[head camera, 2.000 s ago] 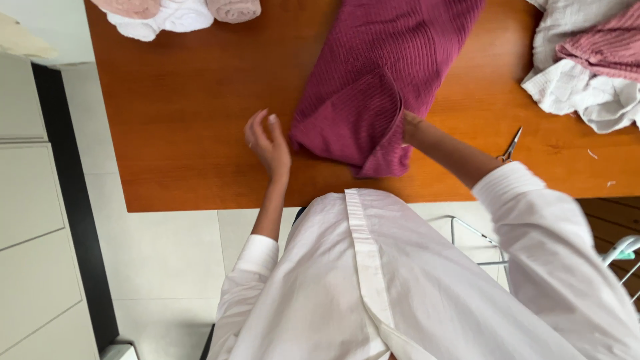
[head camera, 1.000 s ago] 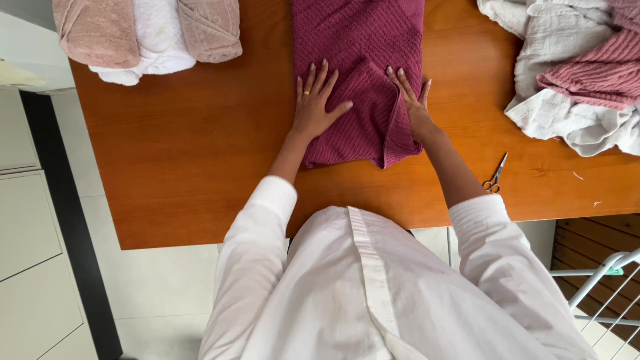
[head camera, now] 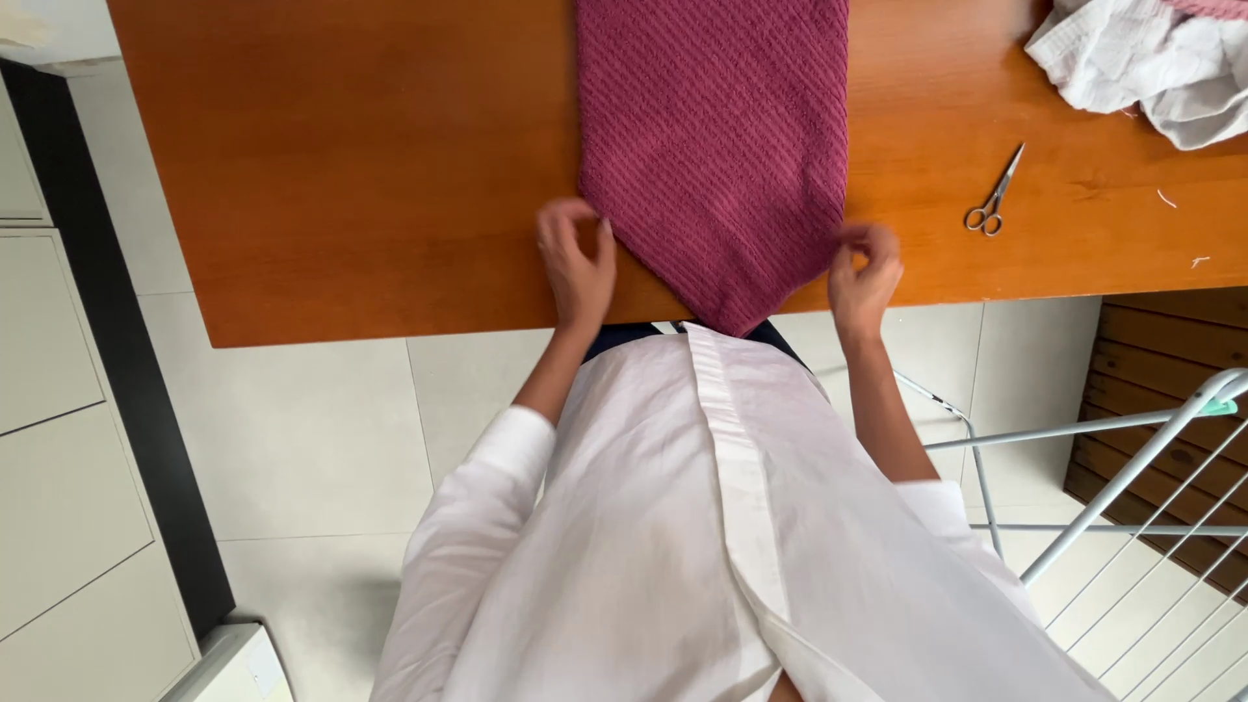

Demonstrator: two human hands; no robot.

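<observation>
A ribbed magenta cloth (head camera: pixel 717 146) lies lengthwise on the wooden table (head camera: pixel 370 175), its near end narrowed to a point at the table's front edge, by my waist. My left hand (head camera: pixel 577 263) is beside the cloth's left corner, fingers curled with a gap between thumb and forefinger; whether it pinches the fabric is unclear. At the right corner, my right hand (head camera: pixel 863 278) has thumb and forefinger against the cloth's edge, somewhat blurred, and a grip cannot be made out. The far end of the cloth is out of view.
Small metal scissors (head camera: pixel 993 195) lie on the table right of the cloth, with thread scraps (head camera: pixel 1167 199) farther right. Crumpled white cloth (head camera: pixel 1131 58) and a bit of pink fabric (head camera: pixel 1209 8) are at the upper right. A metal drying rack (head camera: pixel 1121 487) stands at the lower right.
Both hands have gone from lying flat on the cloth to its two side corners. The cloth's near end, squarish before, is now pointed and reaches the table edge. The view has shifted.
</observation>
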